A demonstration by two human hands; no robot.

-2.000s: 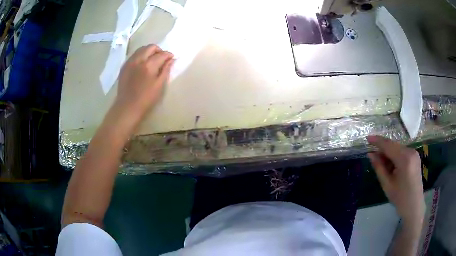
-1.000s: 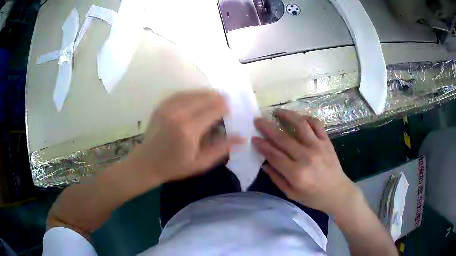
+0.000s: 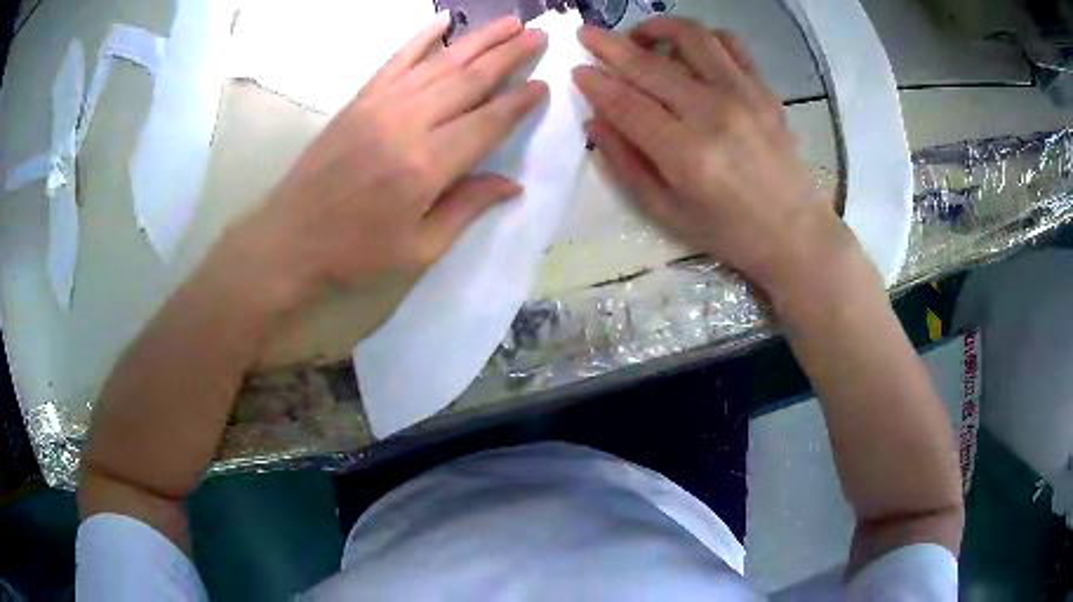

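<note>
A white curved collar piece [image 3: 471,276] lies on the machine table, running from the presser foot area [image 3: 600,9] at the top down to the front edge, its pointed end over the plastic film. My left hand [image 3: 388,165] lies flat with fingers spread on the piece's left edge. My right hand [image 3: 706,147] rests with fingertips on its right edge near the top. Both hands press the piece rather than grip it, as far as I can tell. The needle is hidden or too small to make out.
Stacked white curved pieces [image 3: 877,141] lie at the right. A white pointed piece [image 3: 177,141] and crossed white strips [image 3: 59,171] lie at the left. Washed-out white pieces [image 3: 318,53] lie at top left. Plastic film [image 3: 659,323] wraps the table's front edge.
The collar piece has moved from over my lap up onto the table, its top at the presser foot. Both hands have moved up with it. The view has shifted.
</note>
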